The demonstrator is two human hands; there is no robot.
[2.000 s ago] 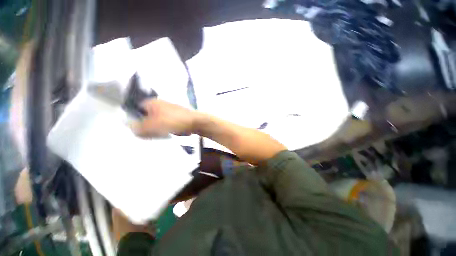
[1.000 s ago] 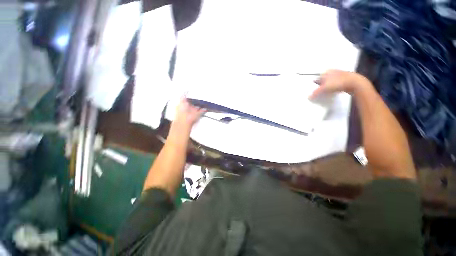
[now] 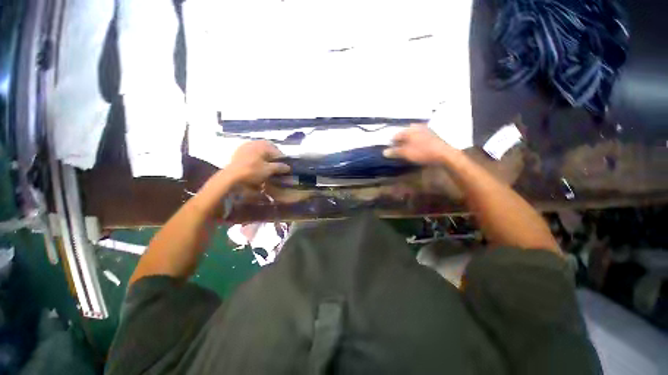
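Note:
A large panel stack topped with white marker paper (image 3: 329, 80) lies in front of me, with a dark strip (image 3: 322, 124) across it. My left hand (image 3: 256, 162) and my right hand (image 3: 419, 146) grip the near edge of the stack, one at each side. Between them the dark navy cloth edge (image 3: 340, 162) shows, lifted and curled over. Whether the paper is folded in with the cloth I cannot tell. My fingertips are partly hidden at the cloth.
Two narrow paper-topped panels (image 3: 150, 110) lie to the left, beside long metal rails (image 3: 73, 242). A heap of navy offcuts (image 3: 560, 47) lies at the far right. A small white ticket (image 3: 502, 141) is near the right table edge. Scraps (image 3: 260, 238) show below the edge.
Both hands have moved to the near edge of the stack and taken hold of it, from spots on top of the paper. The navy edge now shows curled up. The view has shifted.

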